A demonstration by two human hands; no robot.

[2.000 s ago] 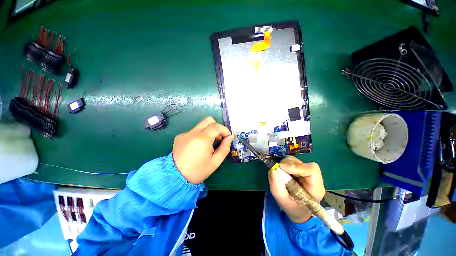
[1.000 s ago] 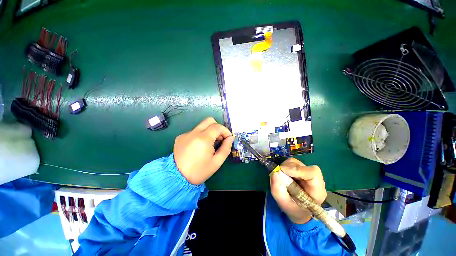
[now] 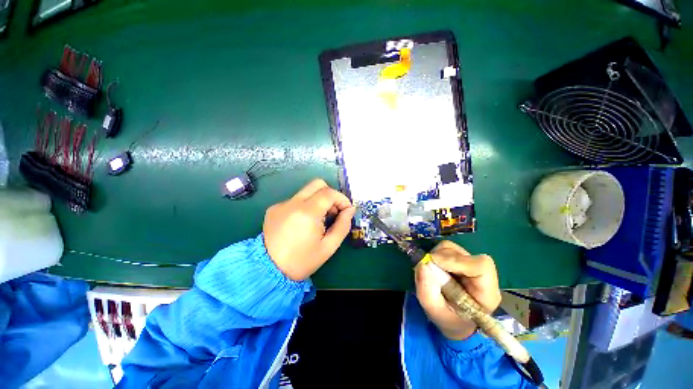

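Observation:
An open tablet screen assembly [image 3: 399, 137] lies upright in the view on the green bench, its silvery back up, with an orange flex cable [image 3: 397, 68] near the top. Its blue main board [image 3: 395, 215] runs along the near end. My right hand [image 3: 457, 289] holds a soldering iron [image 3: 471, 306] like a pen, the dark tip at the board's left part. My left hand [image 3: 308, 228] has thumb and forefinger pinched at the board's left edge; what is between them is too small to tell. A wired part [image 3: 238, 185] lies left of the tablet.
Two more loose wired parts [image 3: 118, 162] and two dark bundles with red leads [image 3: 57, 178] lie at left. A white spool [image 3: 29, 235] sits at the left edge. At right are a fan with wire grille [image 3: 594, 125], an off-white pot [image 3: 549, 207] and a blue box [image 3: 637, 228].
The iron and my right hand have shifted slightly right, the tip staying over the board's left part. My left hand stays at the board's edge.

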